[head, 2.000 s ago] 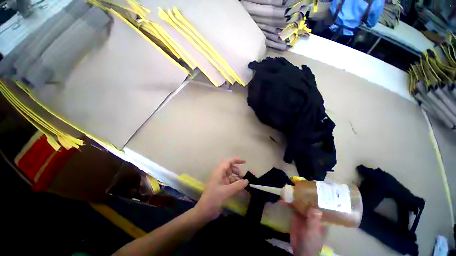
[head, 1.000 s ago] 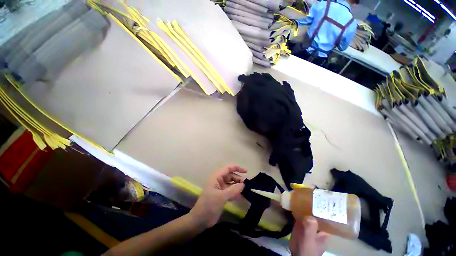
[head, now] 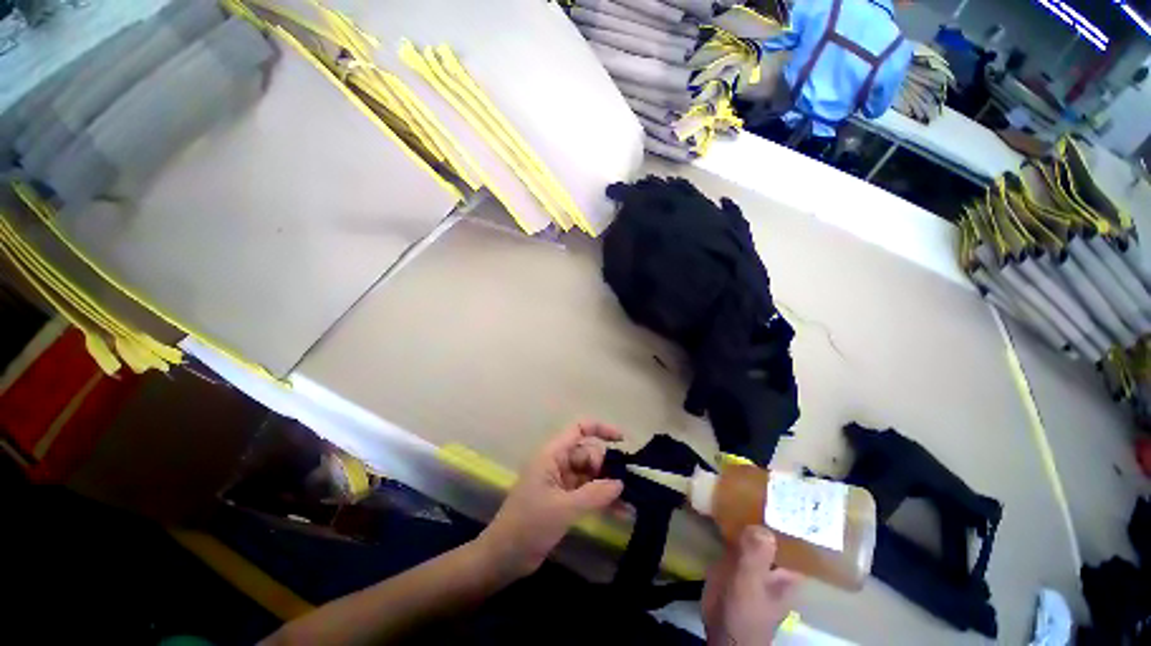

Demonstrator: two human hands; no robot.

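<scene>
My left hand [head: 552,488] holds the end of a black fabric frame [head: 649,530] between thumb and fingers, over the near table edge. My right hand [head: 747,588] grips the glue bottle [head: 795,520] from below. The bottle lies almost level, with amber liquid and a white label. Its pale nozzle points left, and the tip is at the black fabric close to my left fingertips. Whether glue comes out cannot be seen. The lower part of the frame hangs towards my body and is lost against dark clothing.
A black fabric heap [head: 692,284] lies mid-table. Black frames [head: 928,473] lie right of the bottle, with a white scrap [head: 1050,618] beyond. Grey-beige panels with yellow edging [head: 253,215] cover the left. Folded stacks [head: 1054,259] stand at the back right. A person in blue [head: 843,63] is behind.
The bottle and my right hand have moved slightly left, bringing the nozzle tip closer to my left fingers. My left hand keeps its hold on the fabric. The camera view has shifted.
</scene>
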